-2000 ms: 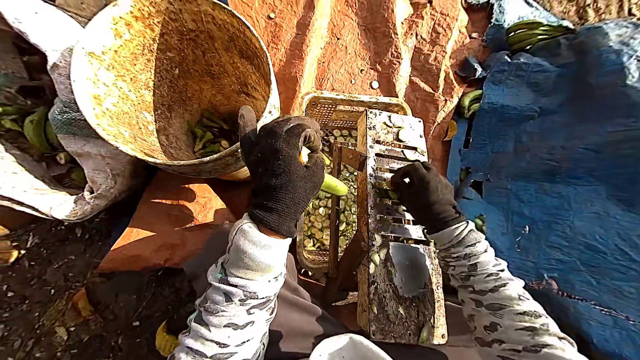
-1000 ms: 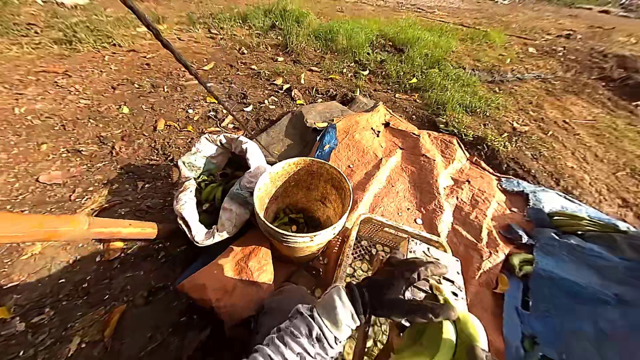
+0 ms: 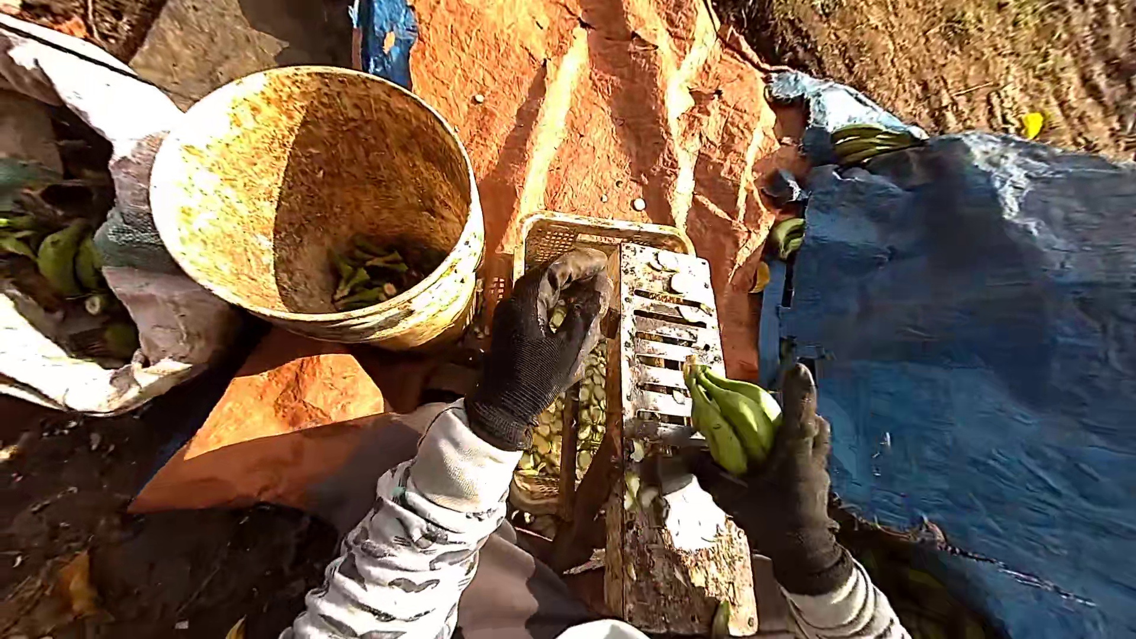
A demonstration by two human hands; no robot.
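A wooden slicing board with a row of metal blades (image 3: 670, 355) slopes over a plastic crate (image 3: 612, 229) that holds many pale round slices (image 3: 543, 444). My right hand (image 3: 790, 497), in a black glove, holds a small bunch of green bananas (image 3: 732, 417) over the right edge of the board, just below the blades. Left of the board, above the crate, is my left hand (image 3: 541, 337), also gloved in black, its fingers curled; whether something small sits in them I cannot tell. A few slices lie at the board's top end.
A dirty white bucket (image 3: 399, 311) with green scraps inside stands at the left. Beyond it, an open white sack (image 3: 160, 346) holds green bananas. Orange tarp (image 3: 568, 115) lies under the crate, and blue tarp (image 3: 958, 355) spreads at the right with bananas (image 3: 870, 142) at its far edge.
The view has swung up and back down. A green banana was at my left hand two seconds ago; a green bunch is now in my right hand, which was over the blades then.
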